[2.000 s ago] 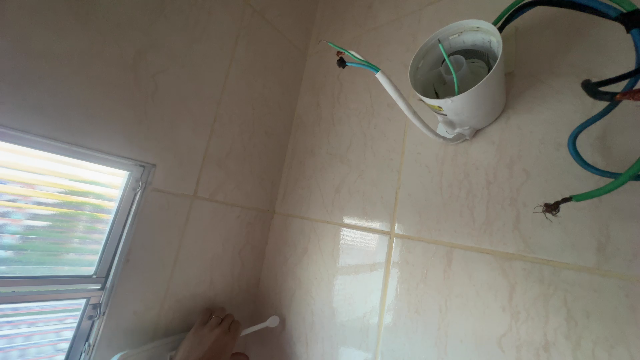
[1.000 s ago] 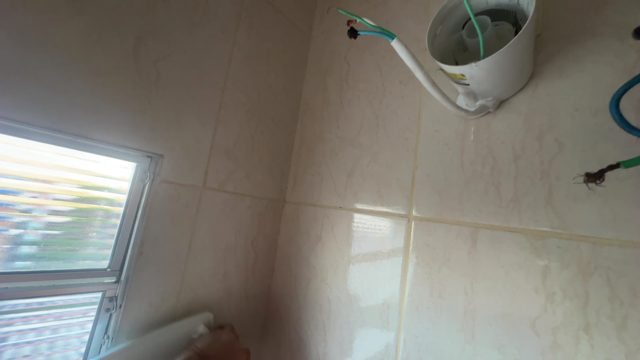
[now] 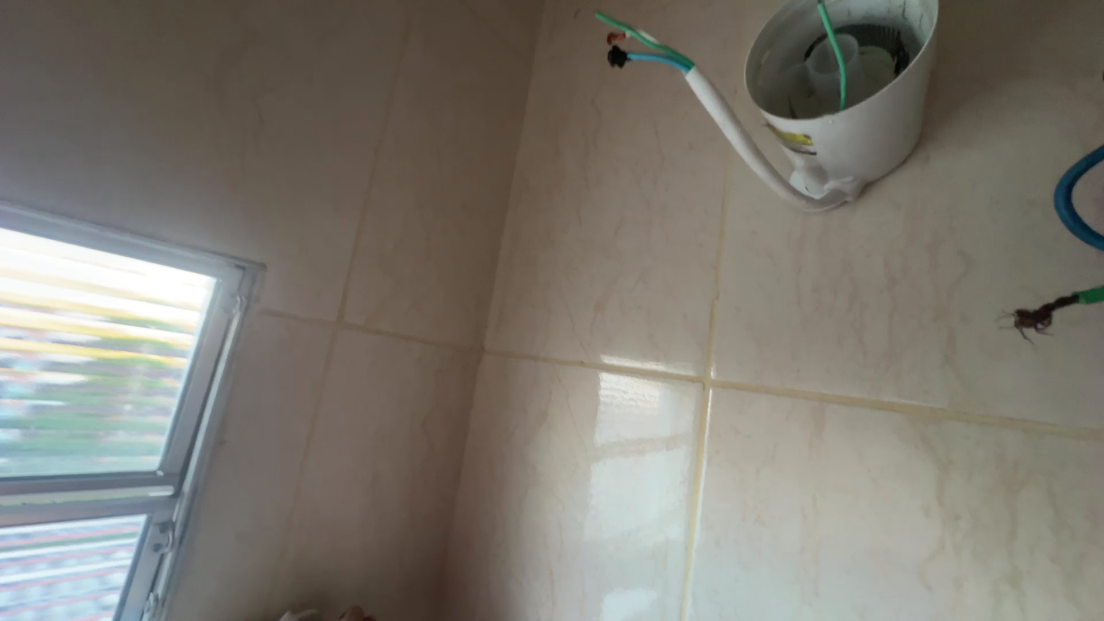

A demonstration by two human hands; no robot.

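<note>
At the top right, a white plastic electric shower body (image 3: 849, 121) stands out from the tiled wall with its round end open, and a thin green wire (image 3: 835, 56) crosses the opening. From its base curves a white sheathed cable (image 3: 742, 142), whose stripped end shows a green wire, a blue wire with a blackened tip (image 3: 617, 57) and a coppery end. Only a sliver of a hand (image 3: 355, 614) shows at the bottom edge, beside a bit of something white (image 3: 299, 616). Which hand it is, and whether it holds that thing, cannot be told.
An aluminium-framed window (image 3: 194, 379) with blurred slats is at the left. Beige tiled walls (image 3: 604, 259) meet in a corner near the middle. At the right edge are a thick blue wire (image 3: 1072, 203) and a green wire (image 3: 1091, 296) with frayed, darkened strands.
The hand and the white object near it, visible at the bottom in the earlier frames, have dropped almost wholly out of view. The view has shifted, so less of the wires at right shows.
</note>
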